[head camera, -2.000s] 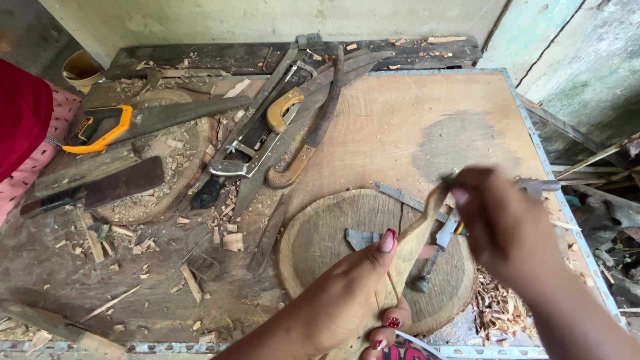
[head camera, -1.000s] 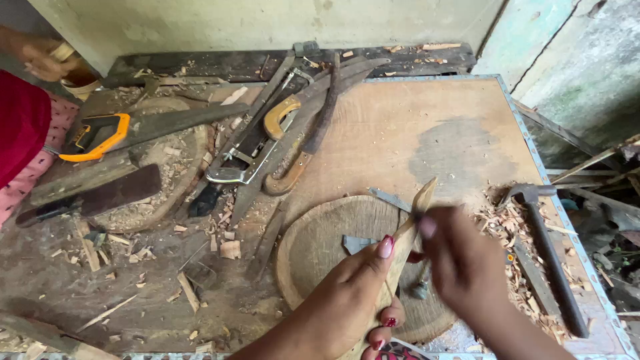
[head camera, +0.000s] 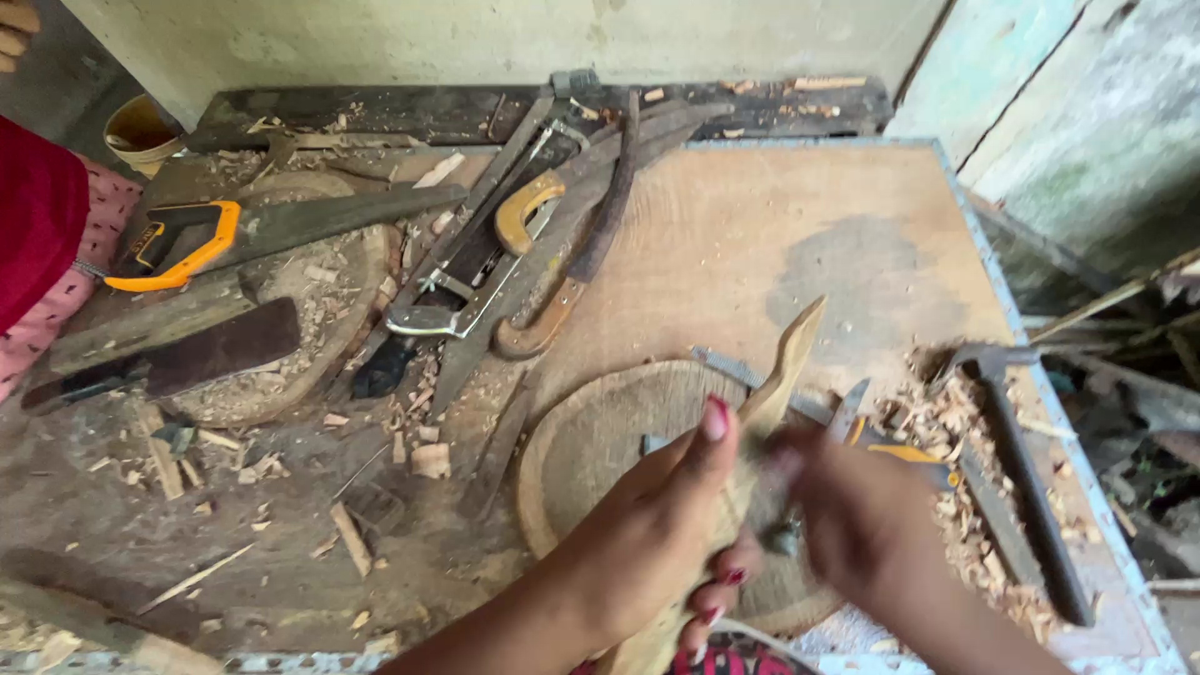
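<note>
My left hand (head camera: 666,534) is closed around a pale carved wooden piece (head camera: 783,370), whose narrow, curved tip points up and away. Against the far side of that piece is my right hand (head camera: 844,497), blurred, its fingers bent; whatever it may hold is hidden or too blurred to tell. Both hands are over a round wooden block (head camera: 591,422). Just beyond my right hand lie a utility knife with a yellow and black handle (head camera: 905,455) and a small pointed blade (head camera: 848,408). A metal tool part (head camera: 653,442) shows on the block.
A claw hammer (head camera: 1027,487) lies right among wood shavings (head camera: 937,412). A hacksaw (head camera: 469,300), a curved wooden-handled blade (head camera: 544,323), a yellow-handled handsaw (head camera: 230,234) and a broad chopping knife (head camera: 225,347) lie left. A person in red (head camera: 37,225) is at the left edge.
My right hand has moved down along the wooden piece from near its tip. The other person's hand, over the bucket a second ago, is now at the top left edge.
</note>
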